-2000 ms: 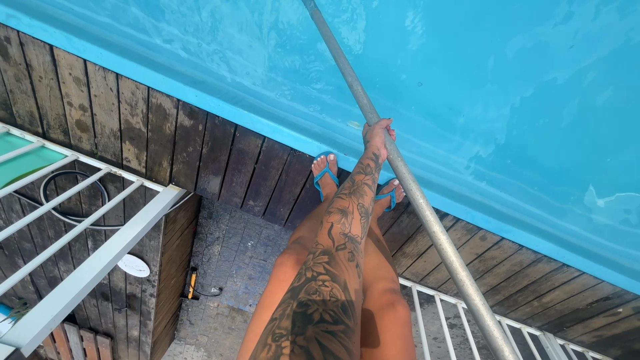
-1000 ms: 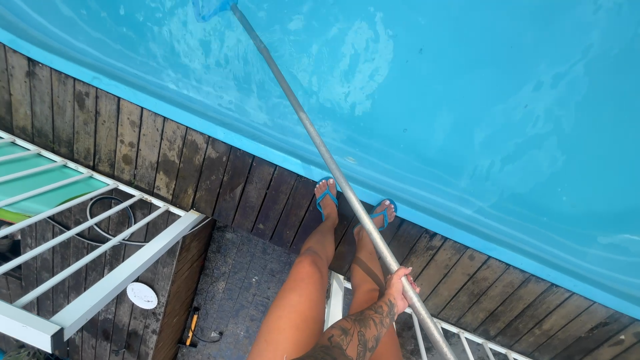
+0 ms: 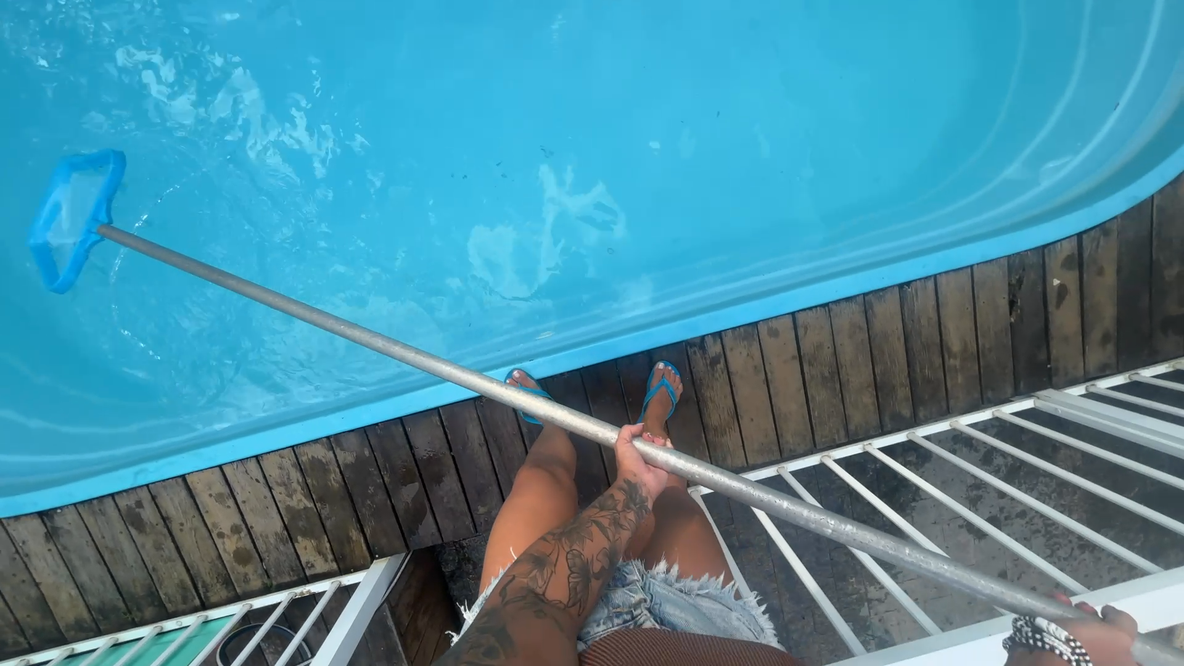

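A long metal pole point(image 3: 370, 340) slants from the upper left to the lower right. My left hand point(image 3: 642, 459), on a tattooed forearm, is closed around its middle, above my legs. Near the pole's lower right end, my right hand point(image 3: 1091, 633), with beaded bracelets at the wrist, grips it too. At the far left end is a blue pool skimmer net point(image 3: 76, 222), over or at the surface of the pool water point(image 3: 740, 139); whether it touches the water I cannot tell.
My feet, in blue flip-flops point(image 3: 660, 393), stand on a wooden deck point(image 3: 814, 370) beside the pool's blue rim point(image 3: 777, 310). A white metal railing point(image 3: 925, 541) runs close by on the right. Another white railing point(image 3: 268, 606) is at the lower left, with a dark hose point(image 3: 264, 645) behind it.
The pole has swung so that its net, in part at the top edge one second ago, shows whole at the far left. My right hand has come into view. The view has turned.
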